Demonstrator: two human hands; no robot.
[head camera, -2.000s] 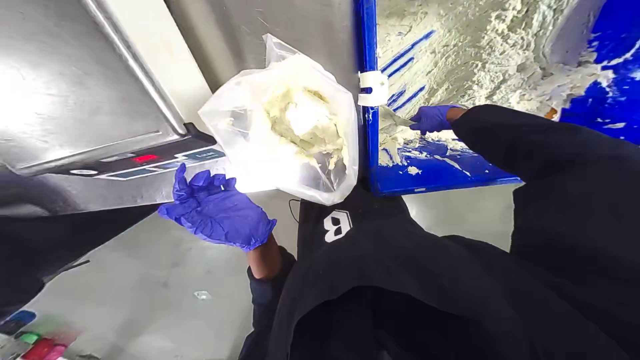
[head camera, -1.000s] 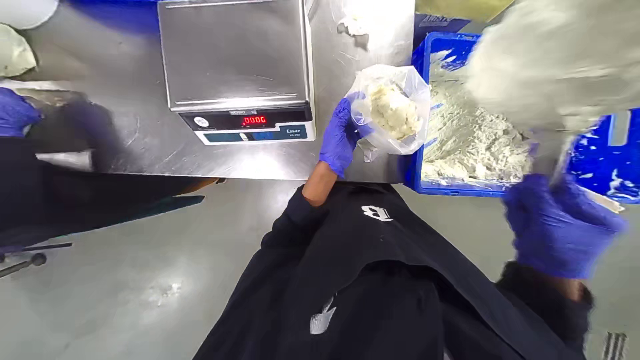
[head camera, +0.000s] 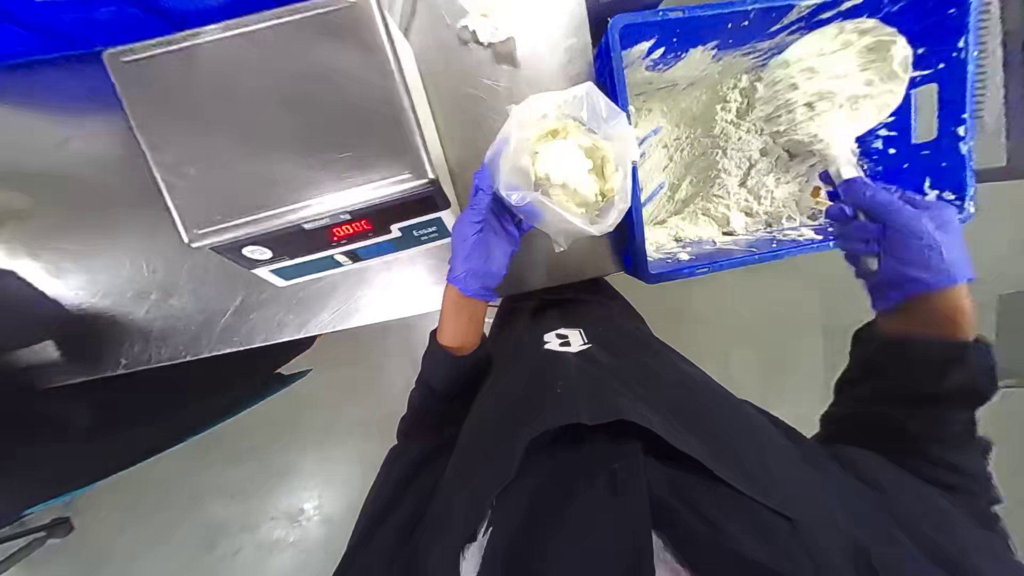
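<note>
My left hand (head camera: 485, 232), in a purple glove, holds the left side of a clear plastic bag (head camera: 560, 160); some fingers are hidden by it. Pale, creamy dough-like material (head camera: 572, 170) lies inside the bag. My right hand (head camera: 904, 236), gloved alike, grips the handle of a large scoop or paddle (head camera: 840, 80) coated with the same pale material. The scoop's head is over the blue plastic crate (head camera: 704, 268), whose inside is smeared and partly filled with that material. The bag stands against or close beside the crate's left wall.
Left of the bag, a digital bench scale (head camera: 276, 120) with a steel platform and red display sits on the stainless steel table (head camera: 320, 308). A white lump (head camera: 486, 24) lies near the table's back. Dark clothing of another person (head camera: 48, 312) shows at the far left.
My left hand, open beside the scale two seconds ago, now holds the bag. Since one second ago, the scoop in my right hand has moved down and away over the crate. The view has shifted.
</note>
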